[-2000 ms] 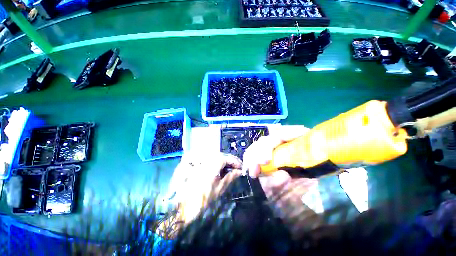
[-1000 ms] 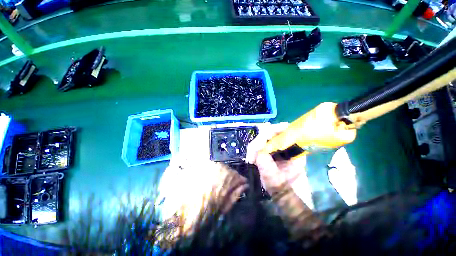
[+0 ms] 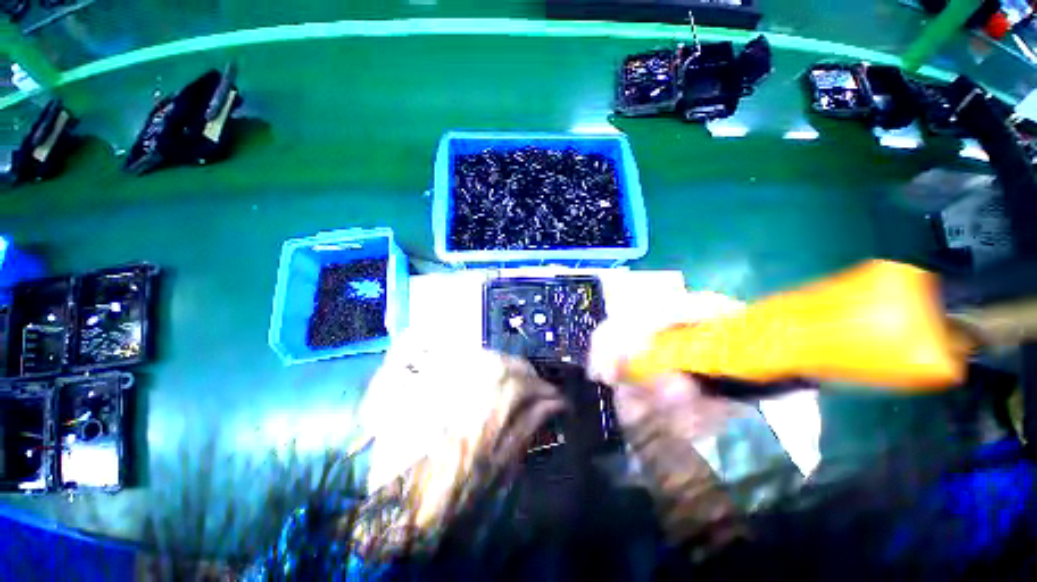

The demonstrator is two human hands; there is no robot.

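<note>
An open black housing [image 3: 541,319] lies on the white mat [image 3: 446,305] in front of me, small light and coloured parts inside its far half. Its near half is largely hidden by my hands and by dark hair at the bottom of the picture. My right hand [image 3: 665,370] is closed around the yellow-orange electric screwdriver [image 3: 802,330], which points left towards the housing's right side; its tip is hidden. My left hand [image 3: 461,409] is at the housing's lower left, overexposed and partly covered by hair; its fingertips and any hold are unclear.
A small blue bin [image 3: 280,298] with dark screws stands left of the mat. A large blue bin [image 3: 441,205] of black parts stands behind it. Waiting housings [image 3: 112,318] lie at left and along the far side. A white scrap [image 3: 793,427] lies right.
The view has shifted, so the bins and far housings sit higher in the picture. The screwdriver has swung from a steep slant to nearly level, still in my right hand.
</note>
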